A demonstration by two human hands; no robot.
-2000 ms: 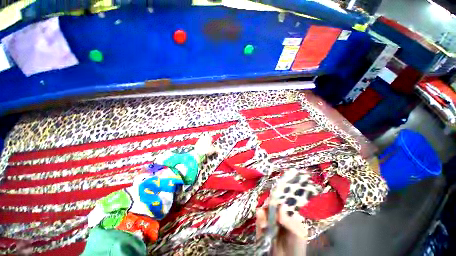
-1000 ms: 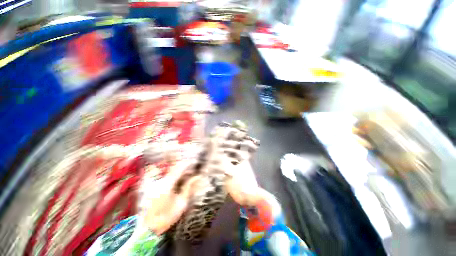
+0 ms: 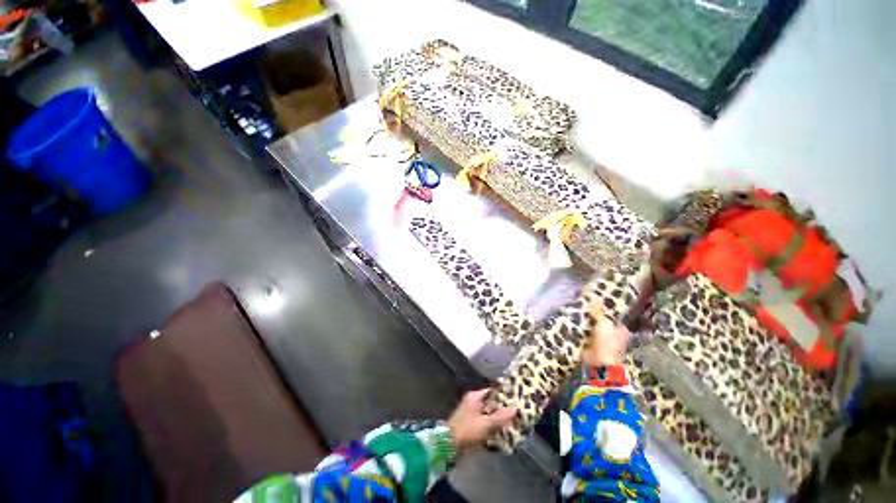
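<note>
My left hand [image 3: 477, 419] grips the near lower end of a long leopard-print stack of cut pieces [image 3: 553, 357]. My right hand [image 3: 607, 341] holds the same stack nearer its far end. The stack is held slanting over the near end of the white side table [image 3: 365, 218]. A narrow leopard strip stack [image 3: 460, 265] lies on the table beside it. The fingers under the stack are partly hidden.
Leopard bundles tied with yellow bands [image 3: 511, 162] lie along the wall side. Blue-handled scissors [image 3: 422, 174] lie on the table. Leopard stacks [image 3: 752, 363] and red-orange fabric [image 3: 771, 255] are at right. A blue bin [image 3: 81, 152] and brown mat [image 3: 218, 403] are on the floor at left.
The view has swung right from the press bed to the side table. The leopard stack, held in both hands a second ago, is now over the table's near end.
</note>
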